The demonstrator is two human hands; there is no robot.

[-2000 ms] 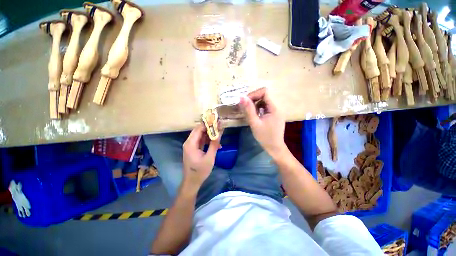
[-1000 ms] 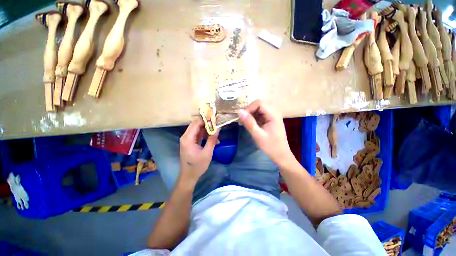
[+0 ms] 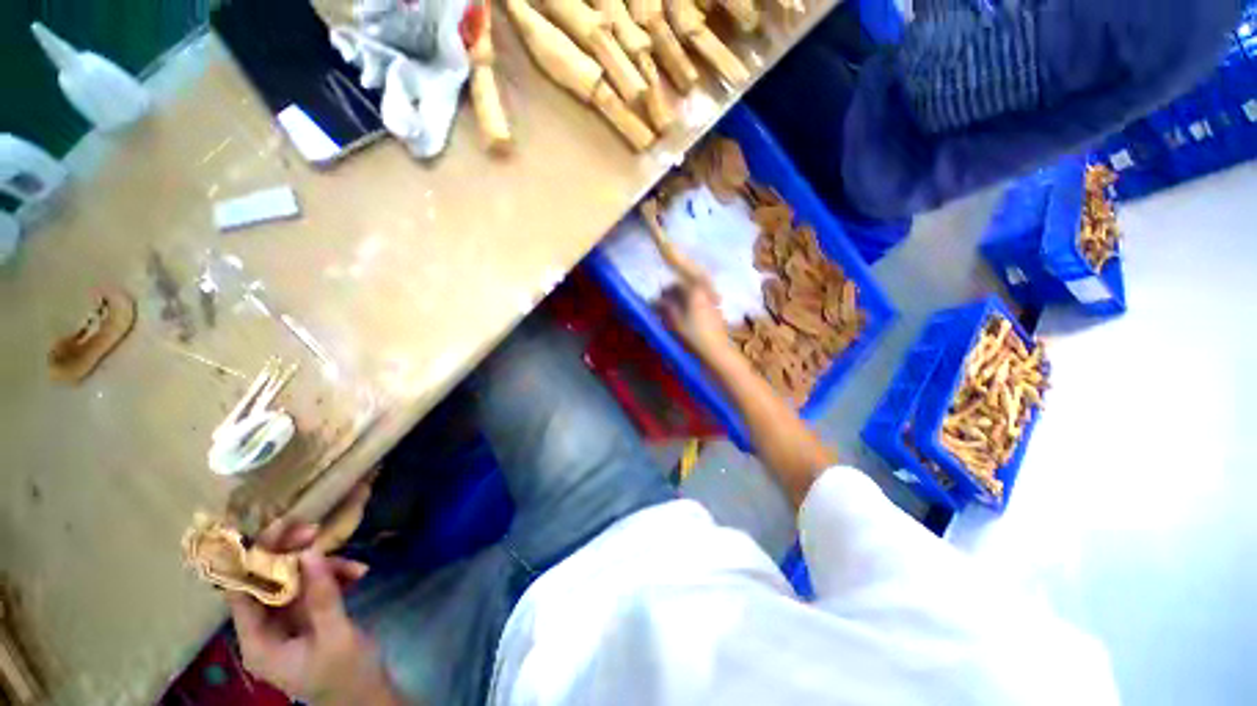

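Observation:
My left hand (image 3: 310, 621) is at the bench's front edge, holding a tan leg part (image 3: 237, 559) with its foot-like end up. Its shank shows behind my fingers. My right hand (image 3: 696, 315) is blurred and small inside the blue parts bin (image 3: 869, 320), by a long tan piece (image 3: 670, 248) on the white liner; whether it grips anything is unclear. Brown oval sole pieces (image 3: 800, 310) lie in the bin. A small white glue dish (image 3: 255, 441) with thin pale sticks (image 3: 262, 390) sits on the stained clear sheet.
A loose oval piece (image 3: 94, 338), white block (image 3: 257, 207), phone (image 3: 297, 69), crumpled glove (image 3: 414, 69) and leg parts (image 3: 586, 55) lie on the bench (image 3: 455, 255). White bottles (image 3: 97, 86) stand at upper left. A neighbour's dark-clothed legs (image 3: 951, 124) and blue crates (image 3: 896, 428) are at right.
The view has turned towards the right. My right hand has left the foot part and reached into the blue bin. My left hand still holds the leg part. The thin stick is out of my right fingers.

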